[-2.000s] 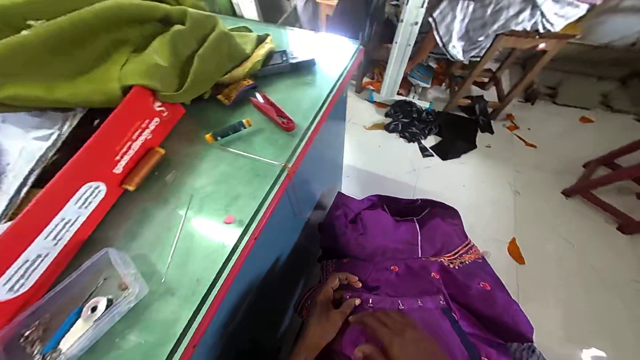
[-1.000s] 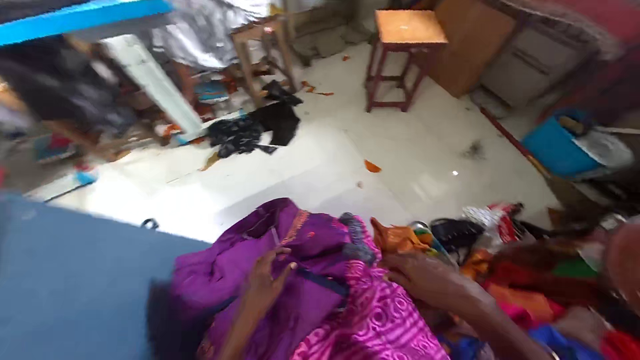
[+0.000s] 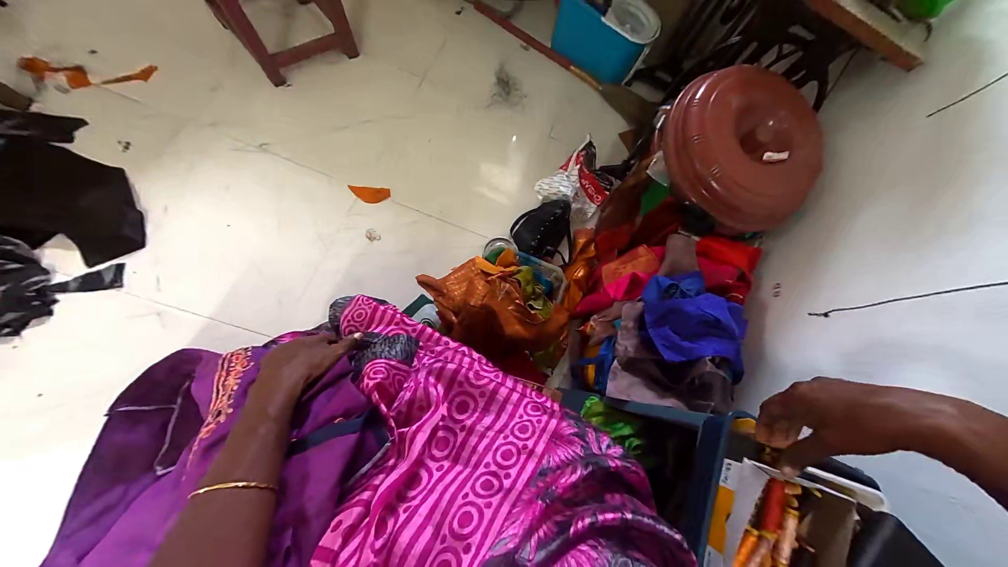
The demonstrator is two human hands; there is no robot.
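My left hand (image 3: 311,358), with a thin gold bangle on the wrist, rests on the purple garment (image 3: 157,441) with orange embroidery, its fingertips at the grey edge of a pink patterned cloth (image 3: 472,441). The cloth lies across my lap. At the right, my right hand (image 3: 795,425) is over an open container (image 3: 713,488), its fingers bent at the top of several thread spools (image 3: 770,512) in orange and red. Whether the fingers grip a spool is not clear.
Ahead lie heaped fabric scraps (image 3: 693,323), a black bag (image 3: 543,228) and a brown round plastic pot (image 3: 744,150). Farther off are a blue bucket (image 3: 594,39), a broom (image 3: 622,98) and a dark red wooden stool (image 3: 303,51). Black cloth scraps (image 3: 71,189) lie on the floor at left.
The view has swung right, away from the green table. My right hand has moved off the garment, out to the container at the right. My left hand remains on the garment.
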